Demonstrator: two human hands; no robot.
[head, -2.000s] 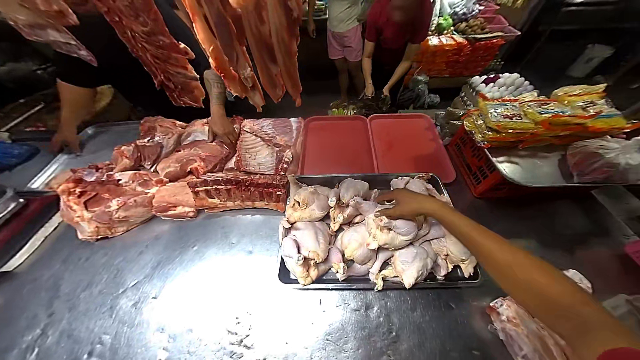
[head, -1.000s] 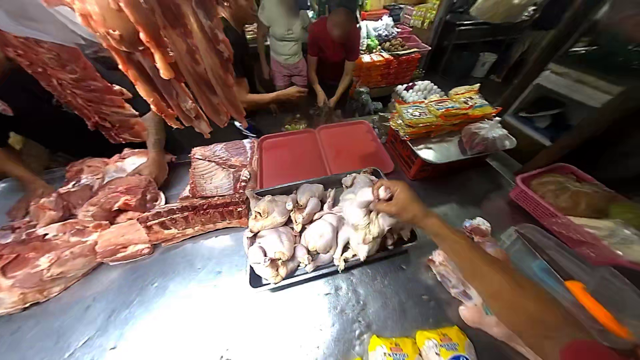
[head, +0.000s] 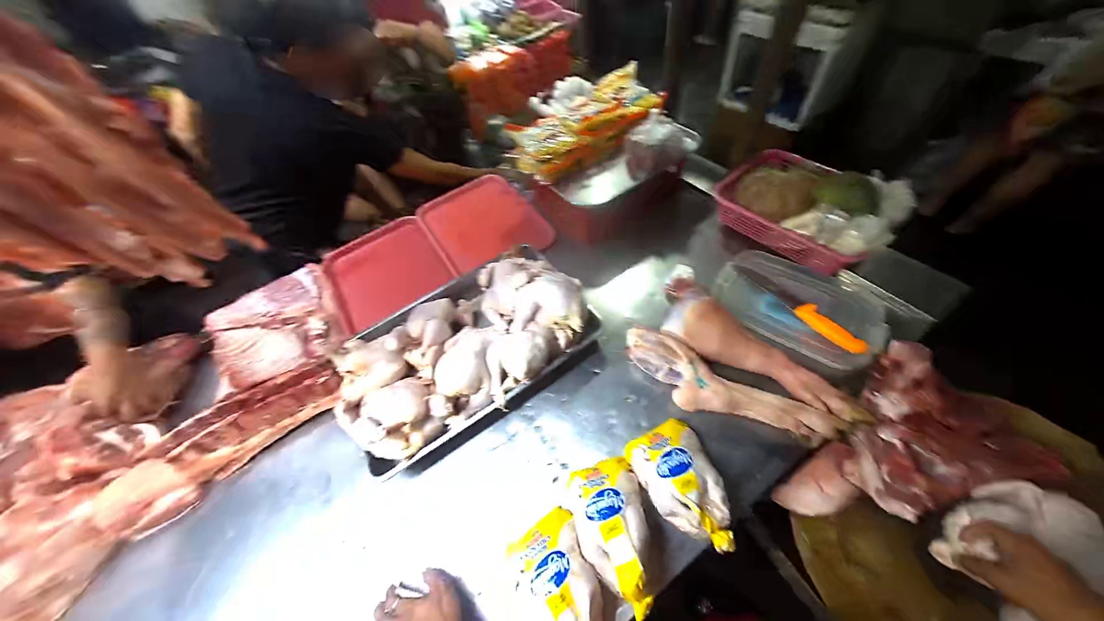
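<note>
At the lower right, my right hand [head: 1013, 561] grips a raw whole chicken [head: 1052, 522] over a round wooden chopping block [head: 849, 561]. My left hand [head: 423, 599] shows at the bottom edge, on or just above the metal table [head: 319, 526], with its fingers curled; whether it holds something small is unclear. Bagged chickens [head: 604, 509] in yellow and clear plastic lie to its right. Farther back, several plucked chickens [head: 470, 371] fill a metal tray [head: 509, 401]. Raw meat [head: 931, 440] rests on the block's far side.
Pig's feet [head: 742, 371] lie beside a clear plastic container [head: 776, 285] with an orange-handled knife [head: 830, 329]. Red trays [head: 388, 272], a pink basket [head: 776, 237] and packaged goods [head: 586, 129] stand behind. At left are meat slabs [head: 267, 336], hanging meat [head: 95, 172] and other people's hands [head: 112, 379].
My right hand has left the tray and is now over the chopping block with a chicken. My left hand has come into view. The view has turned right.
</note>
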